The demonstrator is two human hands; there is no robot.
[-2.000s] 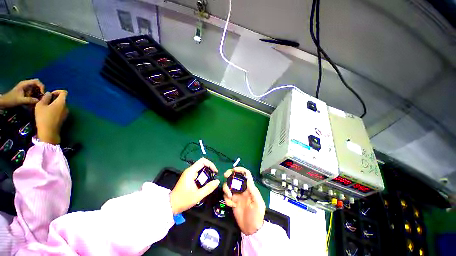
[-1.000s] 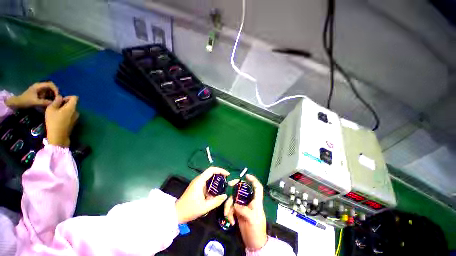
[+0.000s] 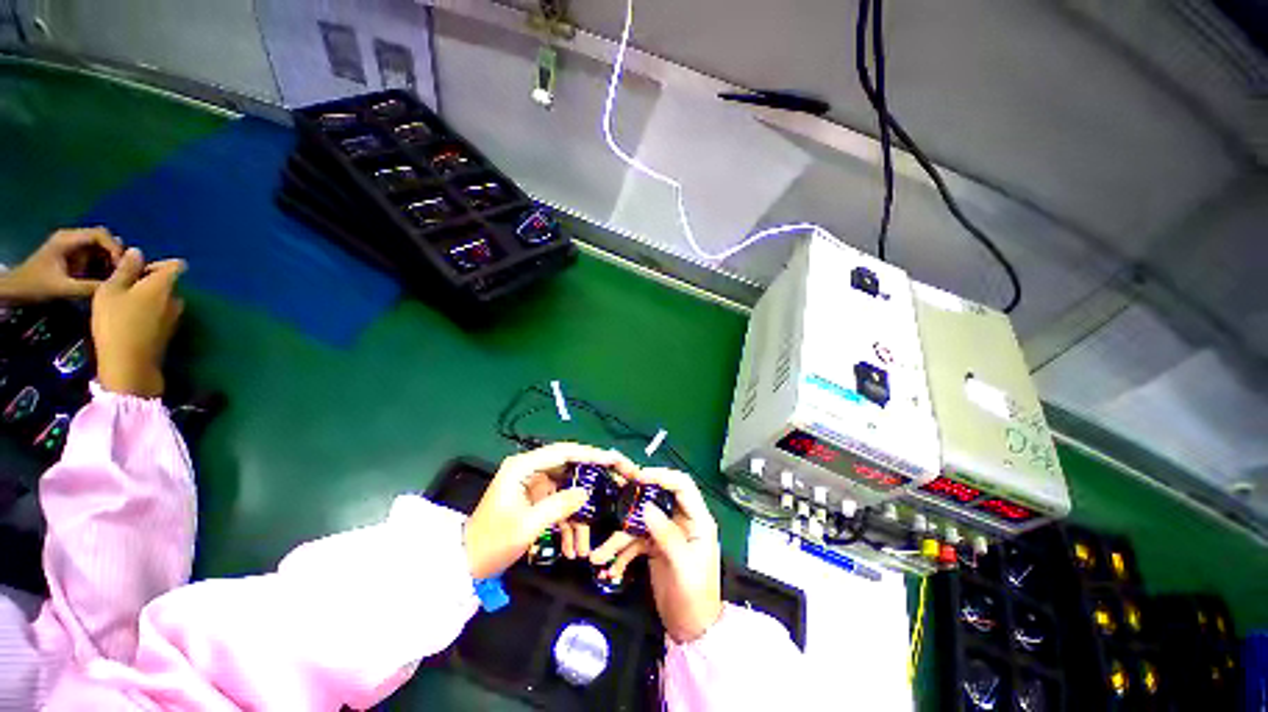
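Note:
My left hand [image 3: 526, 512], with a blue band at the wrist, holds a small black round unit [image 3: 590, 492] with ridged sides. My right hand [image 3: 676, 556] holds a second black unit [image 3: 644, 509] close beside it. The two units are side by side, and I cannot tell if they touch. Both are above the black parts tray [image 3: 517, 643]. A silver-white disc [image 3: 580, 652] lies in a tray pocket. Other units in the tray are partly hidden by my hands.
Stacked black trays [image 3: 417, 195] stand at back left by a blue mat [image 3: 237, 230]. Test leads [image 3: 561, 401] lie behind my hands. Two power supplies [image 3: 890, 390] and a paper sheet [image 3: 834, 626] are at right, with trays of yellow-centred units [image 3: 1112, 612]. Another person's hands [image 3: 132, 313] work at left.
The two units have come closer together, and both hands have turned inward around them. The view swung slightly and came back.

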